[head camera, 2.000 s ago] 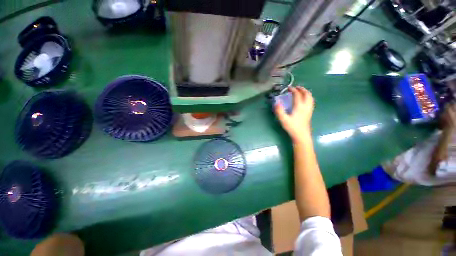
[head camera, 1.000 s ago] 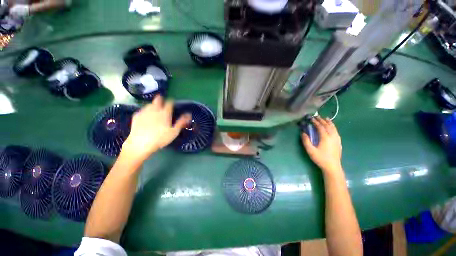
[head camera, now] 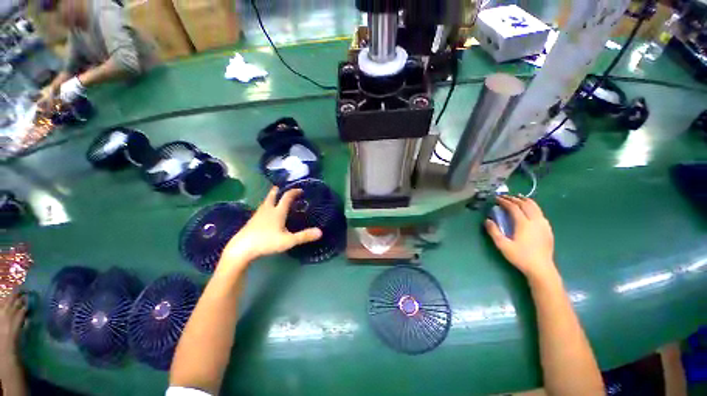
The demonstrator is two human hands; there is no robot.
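Note:
My left hand has its fingers spread over the left edge of a dark fan grille just left of the press; I cannot tell whether it touches it. My right hand is around the small grey-blue press switch, partly hiding it. A single grille lies flat on the green bench in front of the press. The pneumatic press stands upright. The press fixture under it has an orange and white centre and no grille on it.
More grilles lie in an overlapping group at left. Fan bodies lie behind. A thick guide post and white carton stand right of the press. Another person is at far left; another hand shows at the left edge.
My left hand came into view and now hangs by the grille nearest the press. My right hand stays on the switch. The view has shifted left and up.

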